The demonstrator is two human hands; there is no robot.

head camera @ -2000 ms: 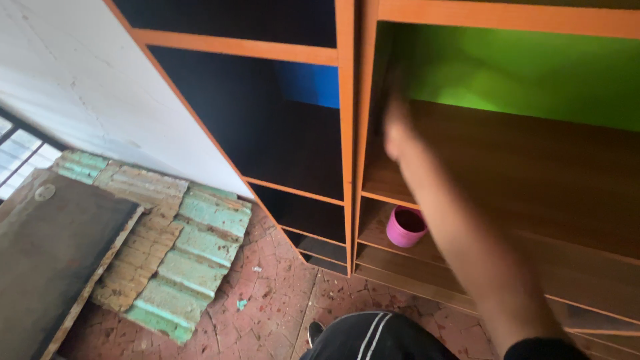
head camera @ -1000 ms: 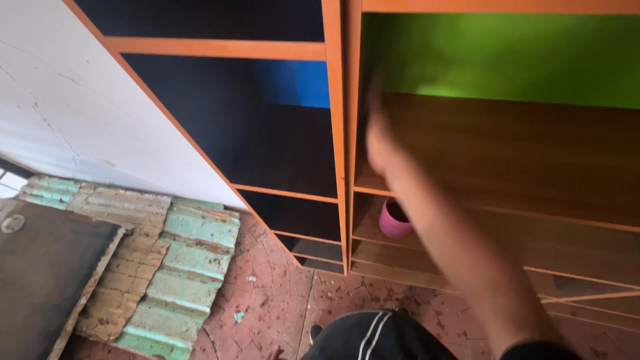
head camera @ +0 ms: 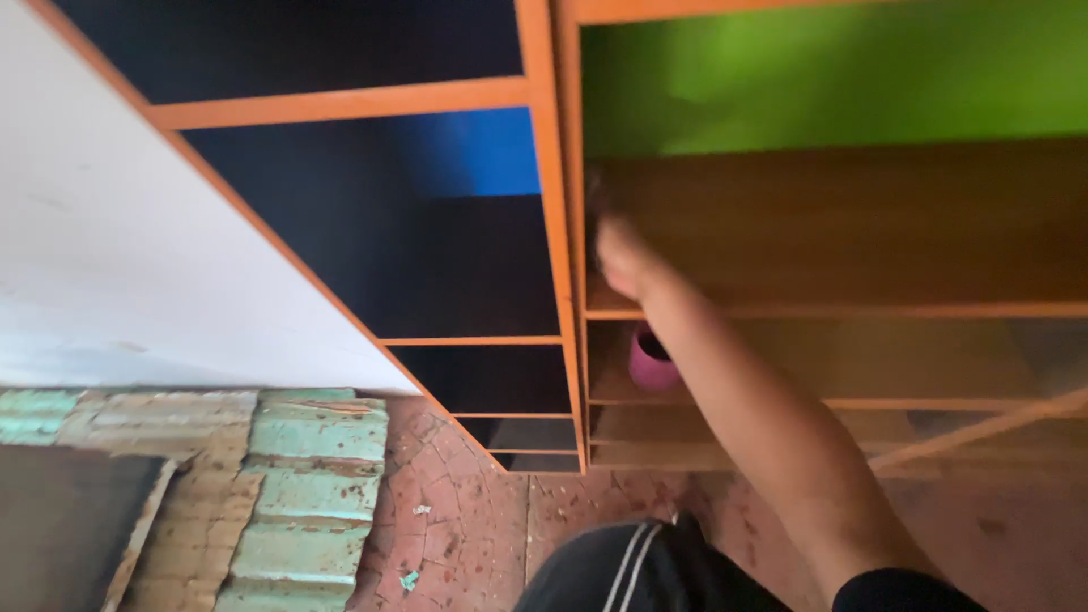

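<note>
My right hand [head camera: 619, 255] reaches into the brown shelf compartment with the green back panel [head camera: 816, 81]. It is close to the compartment's left side wall, above the brown shelf board [head camera: 850, 229]. The hand is blurred; a dark shape shows at its fingers, and I cannot tell whether it is a held thing or shadow. On the shelf below stands a pink cup-like container [head camera: 653, 365], partly covered by my forearm. My left hand is out of view.
Left of the brown unit stands a dark shelf unit [head camera: 544, 255] with orange edges and a blue back panel [head camera: 493, 153]. Corrugated sheets [head camera: 306, 501] and a dark board [head camera: 68, 510] lie at lower left. My knee [head camera: 629, 569] is above the red tiled floor [head camera: 459, 510].
My right hand has moved down along the left side of the compartment, from near the green panel to lower over the shelf board.
</note>
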